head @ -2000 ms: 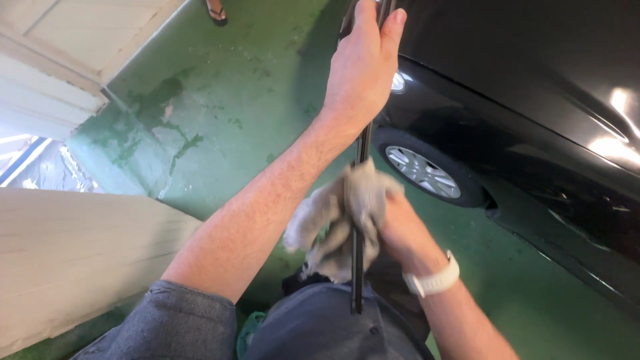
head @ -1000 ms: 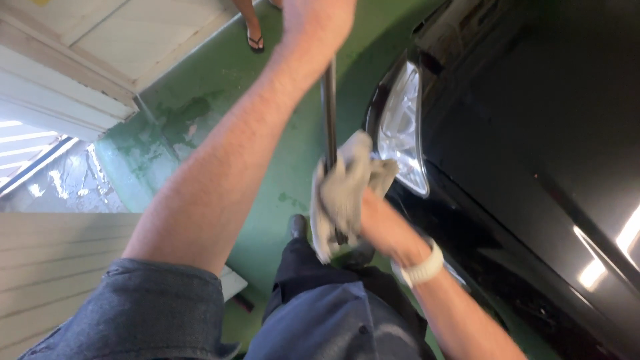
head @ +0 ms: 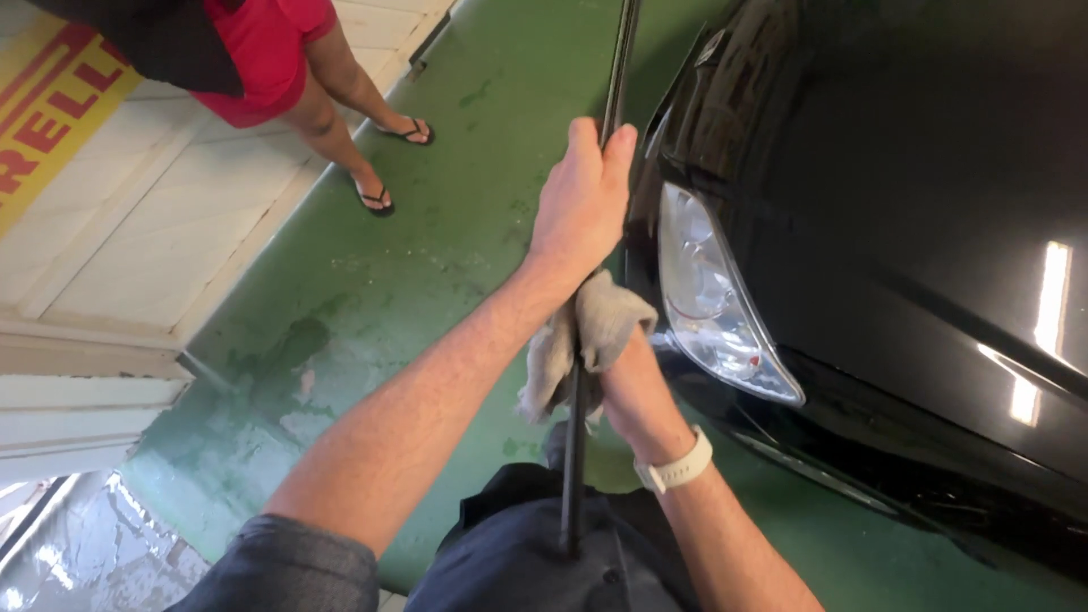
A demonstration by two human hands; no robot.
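Observation:
A long, thin black bar (head: 575, 459) runs from the top of the view down to my shirt front. Around its upper part my left hand (head: 583, 200) is closed, with thumb and finger pointing up along it. Just below, my right hand (head: 625, 374) wraps a grey cloth (head: 610, 319) around the bar; its fingers are mostly hidden by the cloth. The bar's lower end rests near or against my shirt. What the bar belongs to cannot be told.
A black car (head: 892, 212) with a clear headlight (head: 722, 297) stands close on the right. At the upper left a person (head: 340, 102) in flip-flops stands by a pale panelled wall (head: 161, 229). The green floor (head: 408, 280) has damp patches.
The view has shifted strongly along the car, and more of the person at the upper left shows. My left hand has come down the bar, nearer the cloth, since one second ago.

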